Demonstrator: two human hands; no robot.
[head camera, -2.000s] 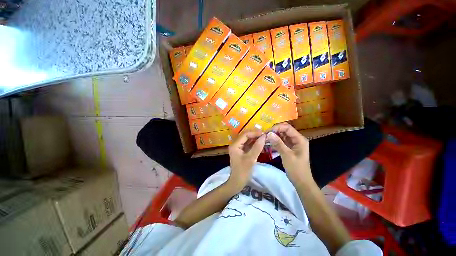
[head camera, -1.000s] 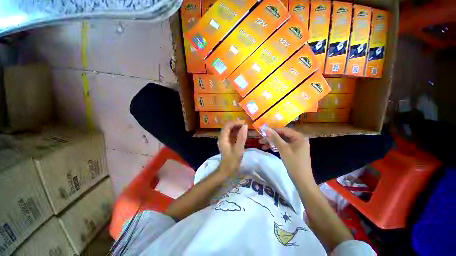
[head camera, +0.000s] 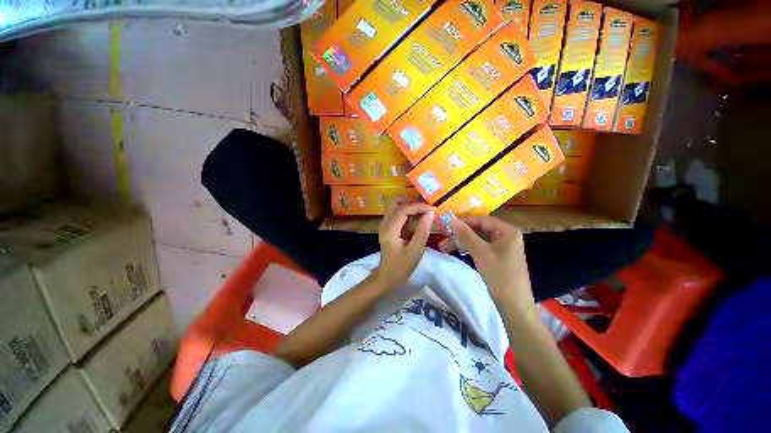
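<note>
A diagonal row of orange-yellow retail boxes (head camera: 461, 110) lies on top of more boxes in an open brown carton (head camera: 621, 182) at the lap. Most boxes in the row have a small shiny square patch at the lower left end. My left hand (head camera: 404, 238) is at the lower end of the nearest box, thumb and fingers bent close together; whether it pinches anything is too small to tell. My right hand (head camera: 490, 245) is just right of it and pinches a small whitish strip (head camera: 459, 243) between thumb and fingers, below that box's end.
Closed brown cartons (head camera: 93, 296) are stacked at the lower left. A speckled tabletop edge (head camera: 169, 19) shows at the upper left. Red-orange stools (head camera: 647, 313) stand on both sides. Something blue-purple (head camera: 731, 364) is at the right edge.
The view has shifted closer to the carton. My hands were together over the small piece, then parted. My left hand has since moved right and up to the nearest box's end.
</note>
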